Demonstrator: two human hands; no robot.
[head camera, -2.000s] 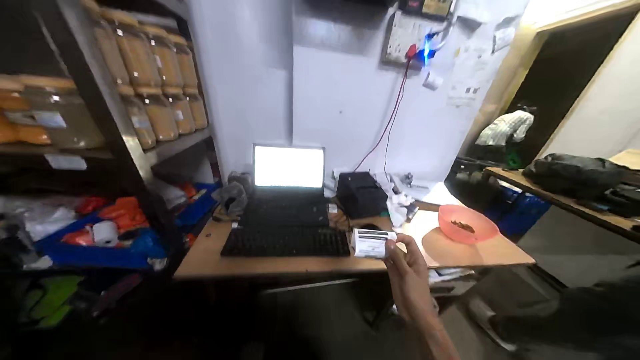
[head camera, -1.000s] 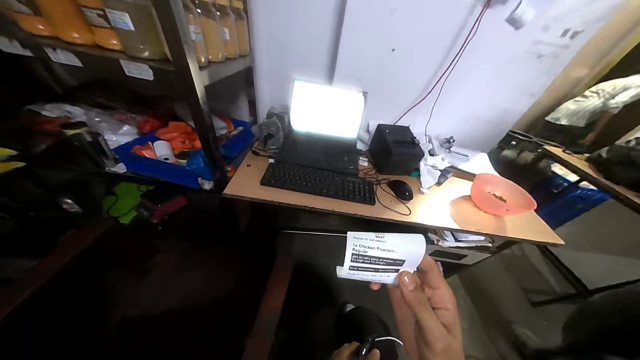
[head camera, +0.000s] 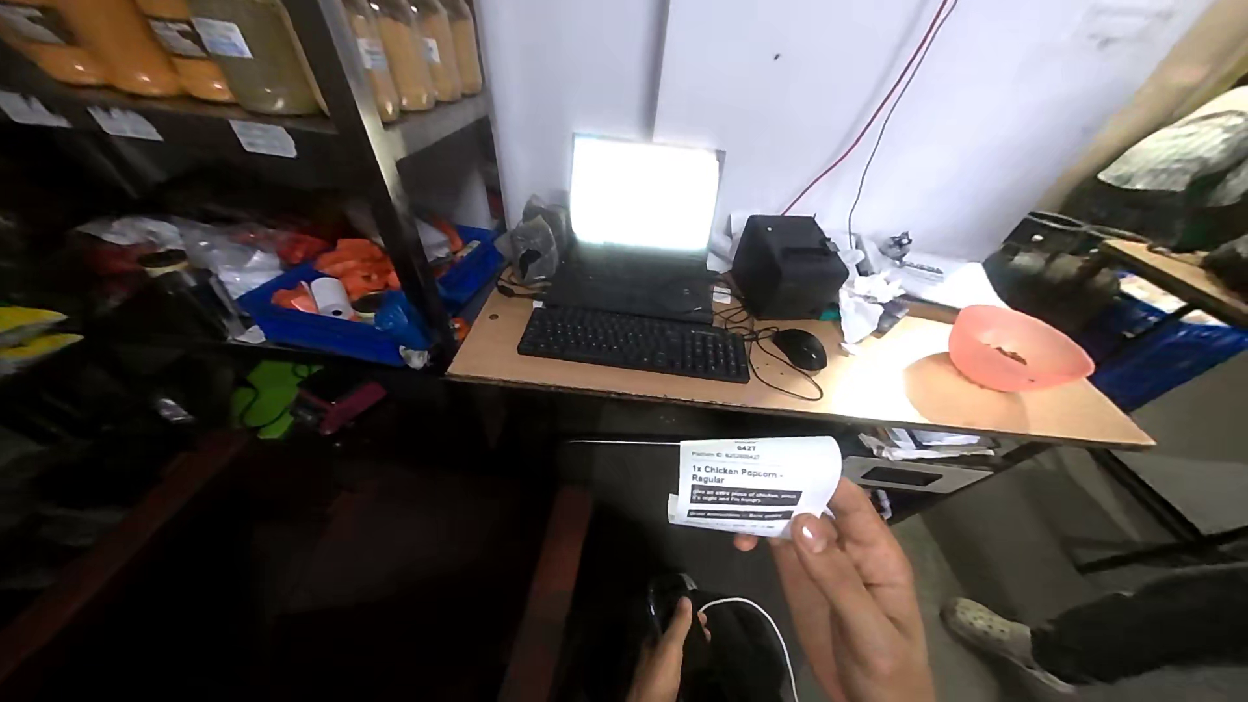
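Observation:
My right hand (head camera: 863, 595) pinches a curled white printed paper slip (head camera: 751, 478) between thumb and fingers, its text side facing me, below the front edge of the desk. Low at the bottom centre, my left hand (head camera: 668, 653) is closed around a dark device (head camera: 667, 597), possibly a phone; its far side is hidden in shadow. A white cable (head camera: 756, 604) curves beside it. Beyond the slip, a black keyboard (head camera: 634, 343), a mouse (head camera: 799, 348) and a laptop with a bright screen (head camera: 643, 195) stand on the wooden desk (head camera: 868, 395).
A black box-shaped device (head camera: 788, 268), crumpled paper (head camera: 863, 307) and a pink bowl (head camera: 1019, 348) are on the desk. At left, shelves hold jars (head camera: 258, 58) and a blue crate (head camera: 322, 336). A person's shoe (head camera: 990, 629) is at lower right.
The slip in my right hand shows larger and lower in the view than two seconds ago. My left hand, absent in the oldest frame, now shows at the bottom. The view has tilted down.

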